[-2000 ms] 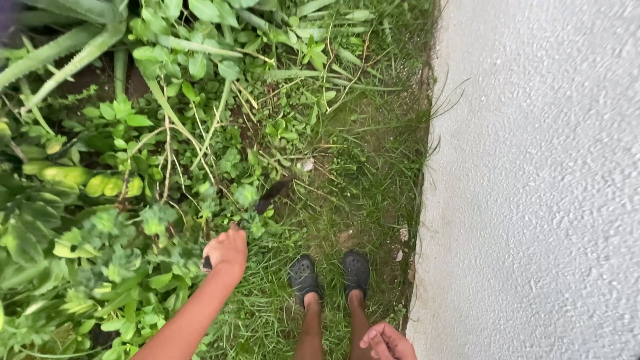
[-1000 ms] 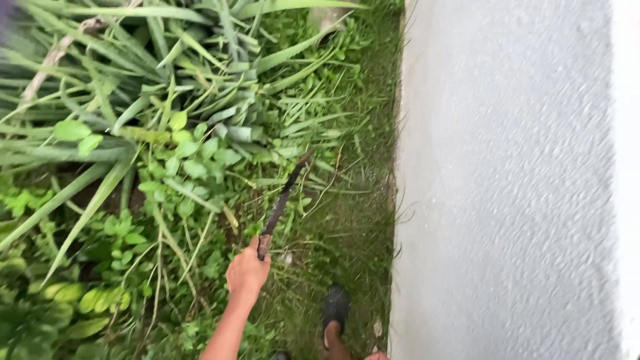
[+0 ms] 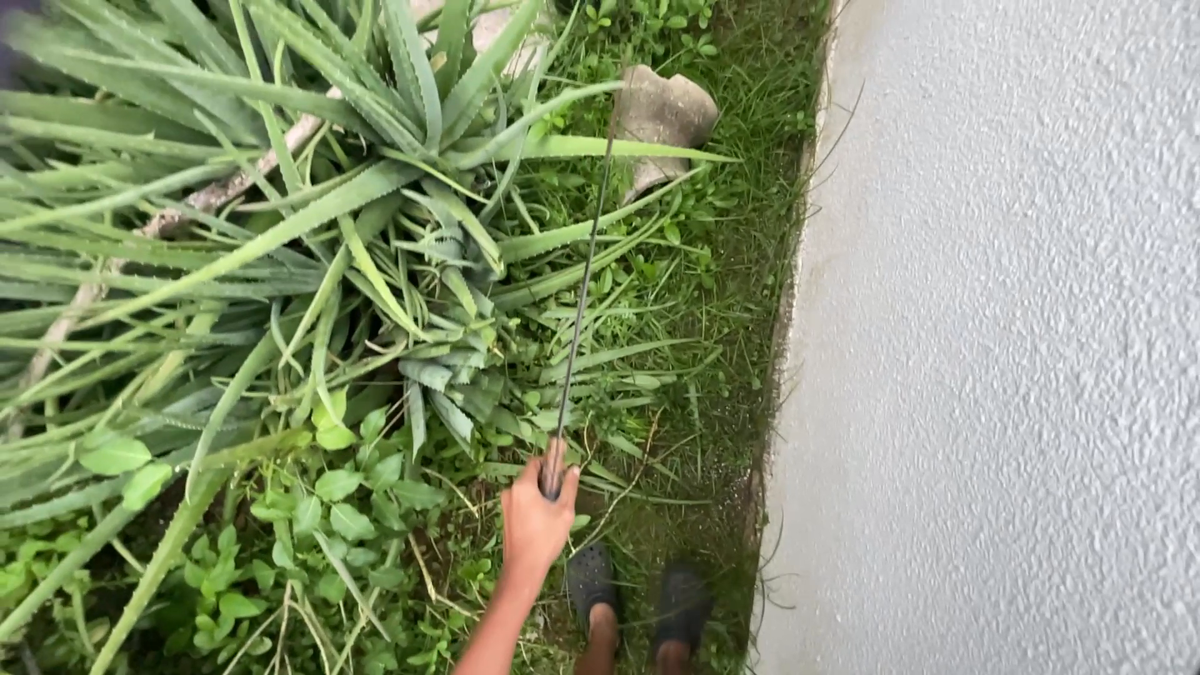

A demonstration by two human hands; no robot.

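My left hand point(image 3: 537, 518) is closed around the brown handle of a machete point(image 3: 583, 300), at the lower middle of the head view. The long thin blade is seen nearly edge-on and points up and away, crossing in front of the aloe leaves. Its tip is close to a curved grey-brown stone-like piece point(image 3: 667, 111) lying in the grass. Left of the blade spreads a large clump of aloe plants point(image 3: 375, 187), some with cut leaf ends near the machete. My right hand is outside the view.
A rough white wall point(image 3: 984, 337) runs along the right side. Beside it lies a narrow grass strip point(image 3: 722, 375), where my feet stand in dark clogs point(image 3: 592, 577). A pale branch point(image 3: 216, 192) crosses the aloe. Leafy weeds point(image 3: 347, 506) grow at the lower left.
The machete has swung upward, so its blade now points away from me. The view has shifted forward along the bed. My right hand, seen two seconds ago at the bottom, has left the view.
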